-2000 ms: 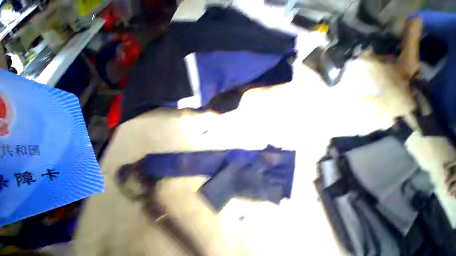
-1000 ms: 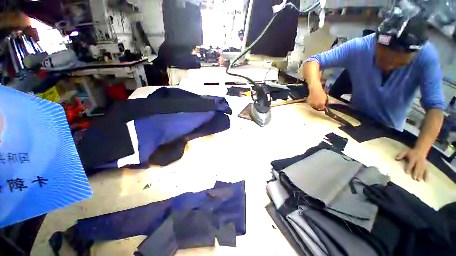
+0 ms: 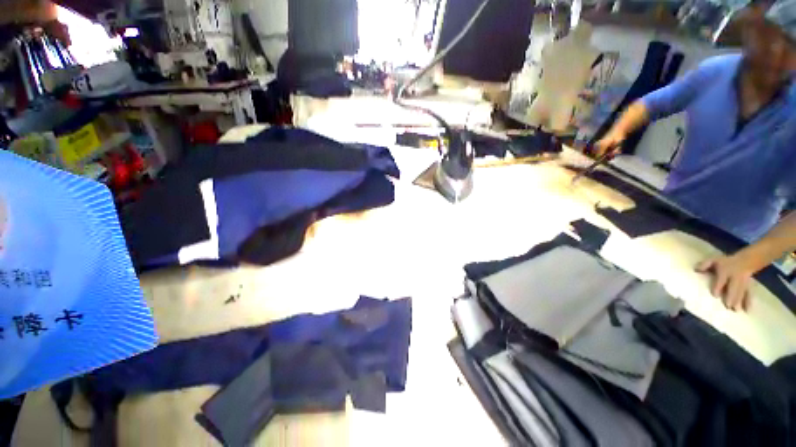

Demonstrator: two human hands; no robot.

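Neither of my hands is in the picture. A light blue card (image 3: 70,279) with Chinese characters covers the left edge, close to the camera; what holds it is not seen. A folded bundle of grey cut pieces (image 3: 559,297) with black layers and frayed edges lies nearest at centre right. Navy cut pieces (image 3: 340,354) lie flat at the front left, with small squarish dark patches on top. A blue-black garment (image 3: 279,201) with a white strip lies behind them on the cream table (image 3: 419,253).
A steam iron (image 3: 455,175) with a cord above stands at the table's far side. Across the table at right, a person in a blue top (image 3: 716,131) holds dark shears (image 3: 593,164) and rests the other hand near black cloth (image 3: 650,221).
The view has swung up since the first frame, bringing the iron and person in. Since the second frame, the person has shifted right and the shears are lifted clearer of the cloth.
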